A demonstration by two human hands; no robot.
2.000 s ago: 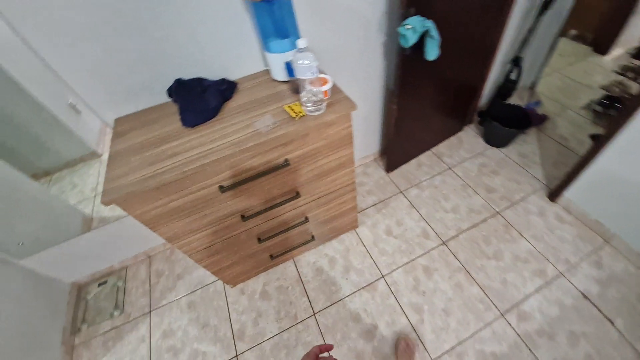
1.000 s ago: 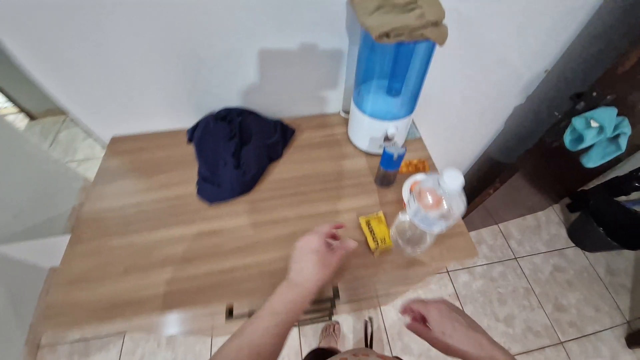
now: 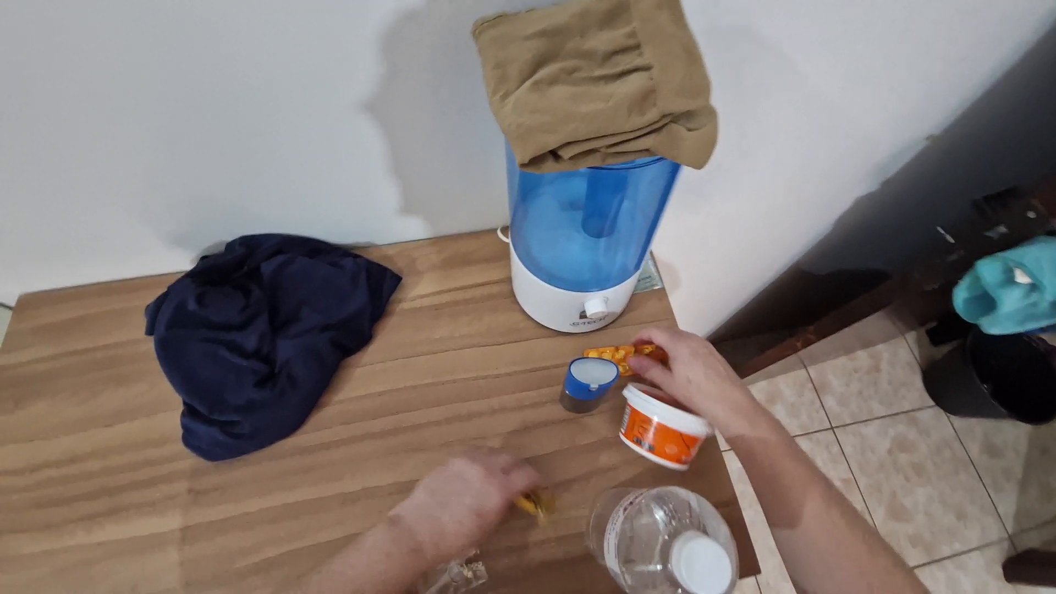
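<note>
My left hand (image 3: 466, 499) is closed on a yellow packet (image 3: 535, 503) above the wooden dresser top (image 3: 412, 429); the hand is blurred. At the right, my right hand (image 3: 676, 371) has its fingers on an orange blister pack (image 3: 610, 355), thumb and fingertips at its right end. Beside that pack stands a small container with a blue lid (image 3: 591, 379). A white plastic tub with an orange label (image 3: 662, 429) sits just below my right hand. Nearer me is a clear plastic bottle with a white cap (image 3: 672, 540). A clear plastic item (image 3: 455, 575) lies partly hidden by my left wrist.
A blue and white humidifier (image 3: 590, 239) stands by the wall with a folded tan cloth (image 3: 602, 82) on top. A crumpled navy cloth (image 3: 264, 338) lies at the left. Right of the dresser are a dark bucket (image 3: 990, 375) and a teal cloth (image 3: 1011, 285).
The view has come much closer to the dresser. My left hand has taken hold of the yellow packet, which lay on the top a second ago. My right hand has reached the orange blister pack.
</note>
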